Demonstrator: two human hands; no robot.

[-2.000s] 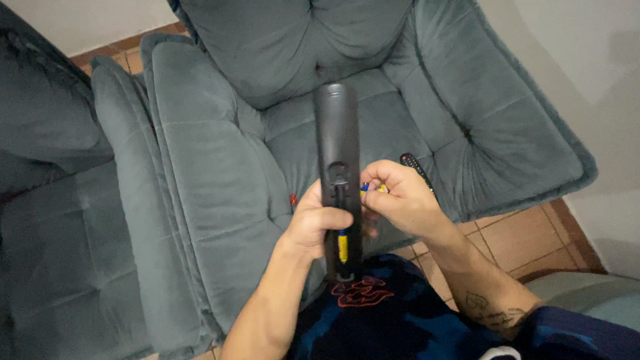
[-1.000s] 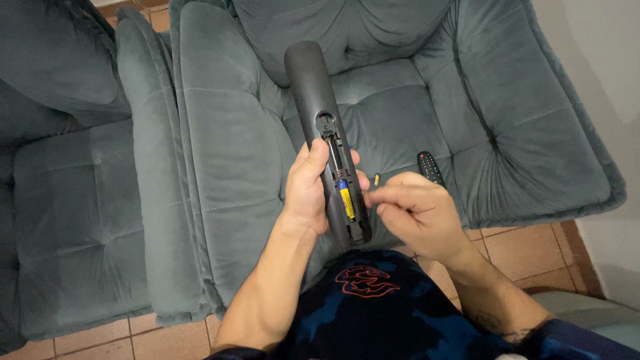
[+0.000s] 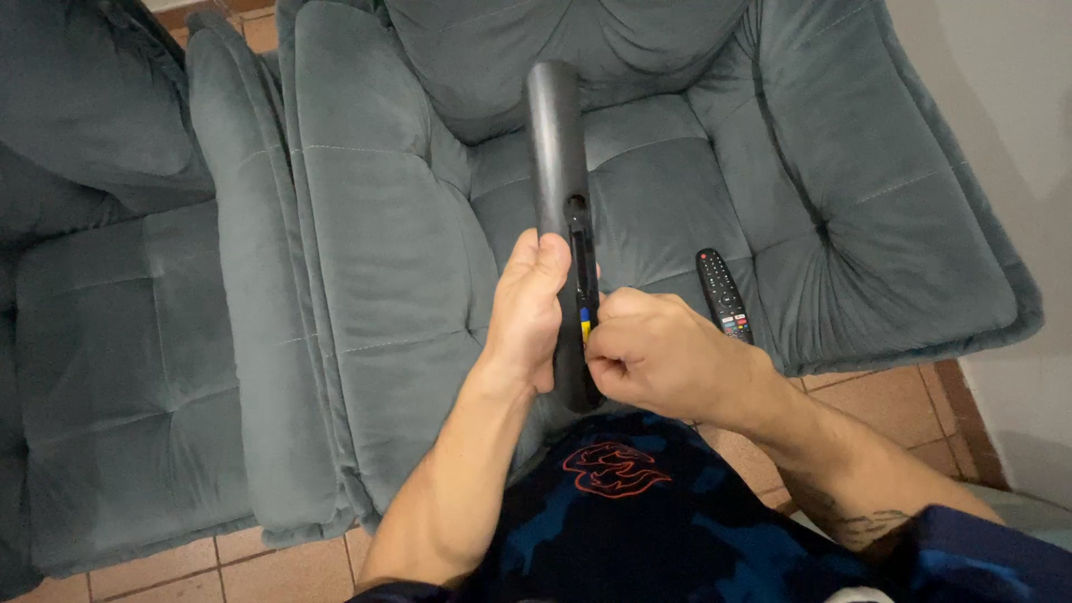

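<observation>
My left hand (image 3: 528, 314) grips a long black device (image 3: 557, 159), most likely a remote control, by its lower half. An uncovered battery compartment runs along the side of the device that faces right. A yellow and blue battery (image 3: 585, 323) lies in the lower part of that compartment. My right hand (image 3: 662, 352) is curled, its fingertips against the compartment's edge beside the battery; whether they hold anything is hidden. A second black remote control (image 3: 724, 293) rests on the sofa seat, just beyond my right hand.
A grey-blue tufted sofa (image 3: 653, 184) spreads before me, its padded armrest (image 3: 377, 218) to the left and another seat (image 3: 126, 343) beyond that. Tiled floor (image 3: 285, 574) shows below the sofa, and a pale wall (image 3: 1005, 251) stands at the right.
The device has been turned, so its compartment now faces more to the right. My right hand, a little away from the battery one second ago, is now up against the compartment.
</observation>
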